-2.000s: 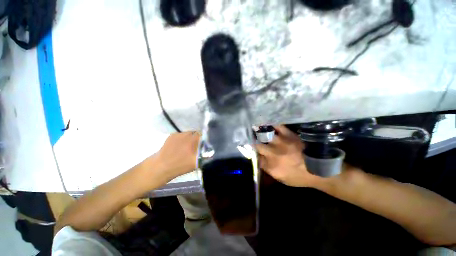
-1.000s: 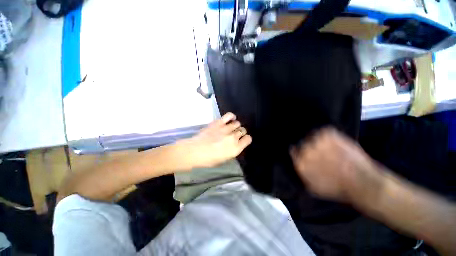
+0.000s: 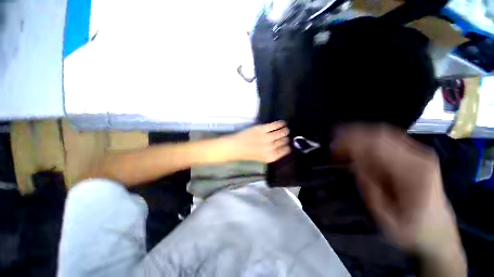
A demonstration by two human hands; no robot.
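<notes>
A large black garment piece [image 3: 374,70] lies on the right of the white table and hangs over its front edge towards the lap. My left hand [image 3: 268,142] grips its left edge at the table's front, fingers curled over the cloth. My right hand [image 3: 387,162] is blurred above the cloth on the right; whether its fingers hold the cloth cannot be told. A small white loop [image 3: 305,144] shows on the cloth between my hands. The machine's metal needle area [image 3: 317,16] is blurred at the top, with the cloth reaching up to it.
The white table [image 3: 162,70] has blue tape [image 3: 77,27] at its upper left. Red-handled scissors [image 3: 453,93] lie at the right beside a tan strip [image 3: 466,108]. A dark panel with a blue edge [image 3: 476,54] is at the far right.
The head view has swung down from the machine's head to the cloth and lap. My left hand now grips the cloth's edge lower on the piece. The white loop has come into view.
</notes>
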